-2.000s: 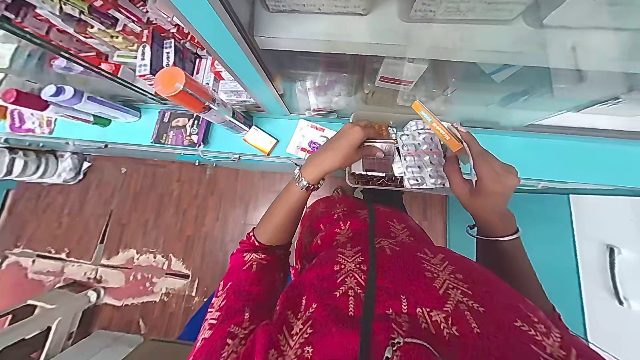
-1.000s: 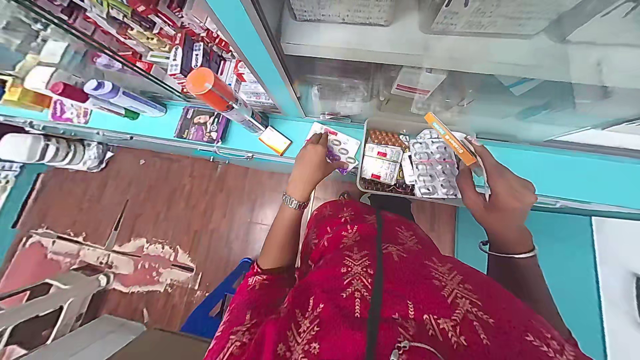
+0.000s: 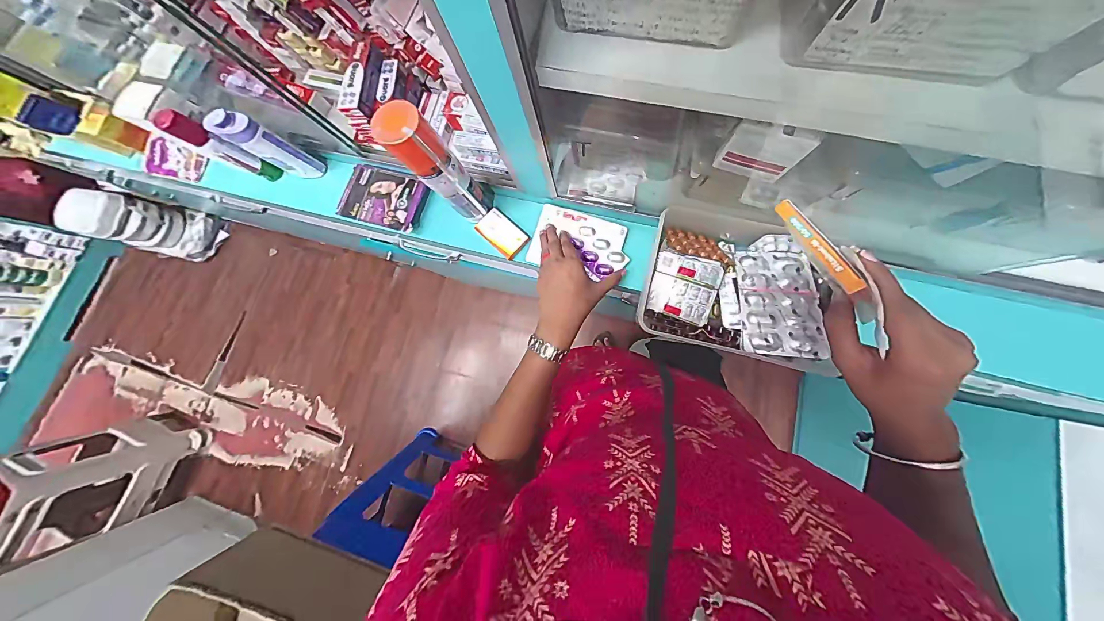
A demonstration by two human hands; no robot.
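My left hand (image 3: pixel 569 280) rests its fingertips on blister packs (image 3: pixel 595 237) lying on the turquoise counter, one white and one with purple pockets. Whether it grips them I cannot tell. In my right hand (image 3: pixel 901 345) is an orange and white medicine box (image 3: pixel 819 246), held upright with a pale folded piece beside it. Between my hands stands a clear plastic bin (image 3: pixel 649 285) at the counter's edge. It holds silver blister strips (image 3: pixel 780 297), white strips with red marks (image 3: pixel 686 285) and brown ones (image 3: pixel 694 244). My right fingertips are close to the silver strips.
Left of my left hand are a small white and orange box (image 3: pixel 501 234), an orange-capped clear cylinder (image 3: pixel 423 147) and a dark purple box (image 3: pixel 382 197). Glass-fronted shelves (image 3: pixel 776 129) rise behind the counter. A blue plastic stool (image 3: pixel 388 500) stands on the floor at lower left.
My left hand has moved left from the bin to the blister packs on the counter. My right hand still holds the orange and white box beside the bin.
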